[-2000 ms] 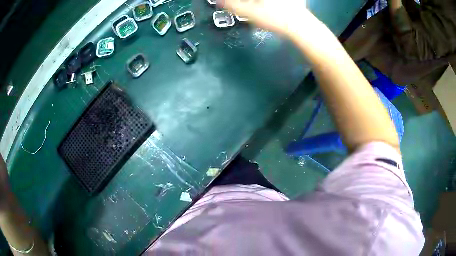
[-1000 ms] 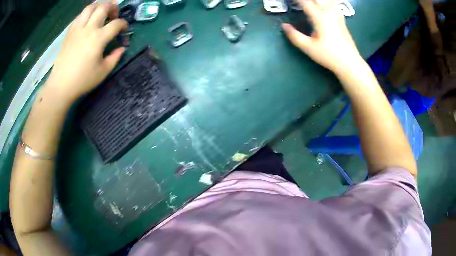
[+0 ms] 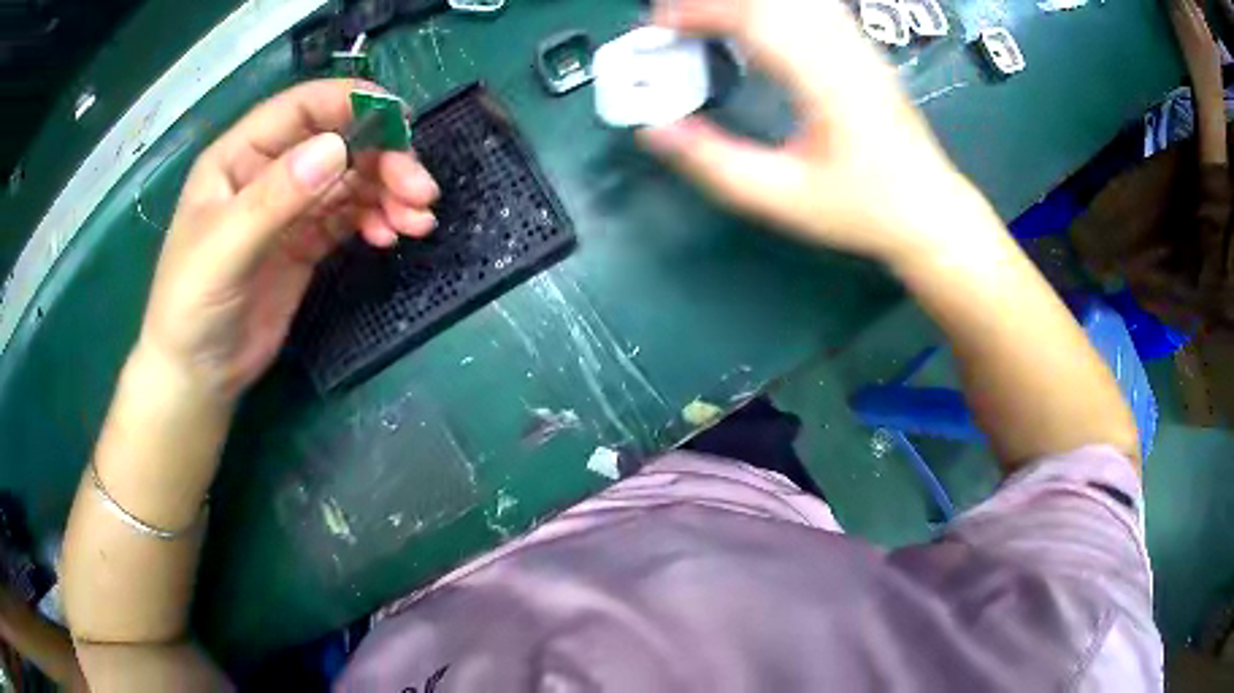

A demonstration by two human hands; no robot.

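My left hand [image 3: 278, 224] holds a small green circuit board [image 3: 379, 122] between thumb and fingers, above the upper left part of the black screw tray [image 3: 467, 271]. My right hand [image 3: 798, 129] holds a white rounded-square housing [image 3: 652, 77] by its right side, slightly blurred, up and right of the tray. Tiny shiny specks lie on the tray. A housing [image 3: 564, 62] lies on the green bench just left of the held one.
Dark parts [image 3: 318, 48] lie beyond the tray. More white housings [image 3: 1001, 52] lie at the upper right. A pale strip [image 3: 95, 224] edges the bench on the left. A blue stool [image 3: 934, 409] stands at the right, and another person's arm [image 3: 1198, 68] shows beyond.
My left hand has come back over the tray with a circuit board in it. My right hand has moved left and now holds a white housing. The view has shifted.
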